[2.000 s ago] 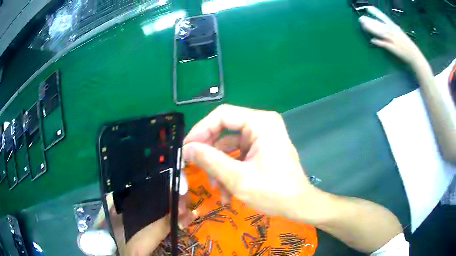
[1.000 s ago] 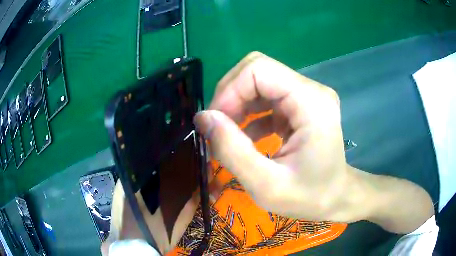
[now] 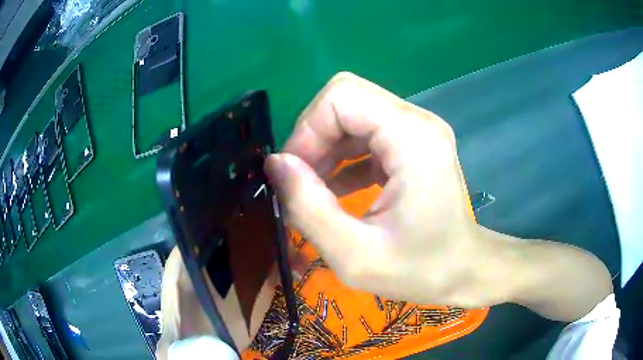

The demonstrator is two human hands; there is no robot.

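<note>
A black phone middle frame (image 3: 211, 169) stands tilted in front of me, its open window toward the bottom. My left hand (image 3: 185, 309) holds it from below and behind, seen partly through the window, with a white cot on a fingertip. My right hand (image 3: 381, 190) has thumb and forefinger pinched at the frame's right edge. Whether a side key is between the fingertips is hidden. Behind the hands lies the orange tray (image 3: 359, 295), with a heap of thin dark and coppery slivers.
On the green belt (image 3: 423, 42) lie one frame (image 3: 158, 84) and a slanted row of frames (image 3: 72, 126) at left. More frames (image 3: 141, 281) lie on the grey-green bench (image 3: 522, 140) at lower left. A white sheet (image 3: 617, 140) is at right, clear film (image 3: 77, 21) at upper left.
The single frame on the belt has shifted left in view. The held frame is turned more edge-on than two seconds ago. My right fingertips remain at its right edge.
</note>
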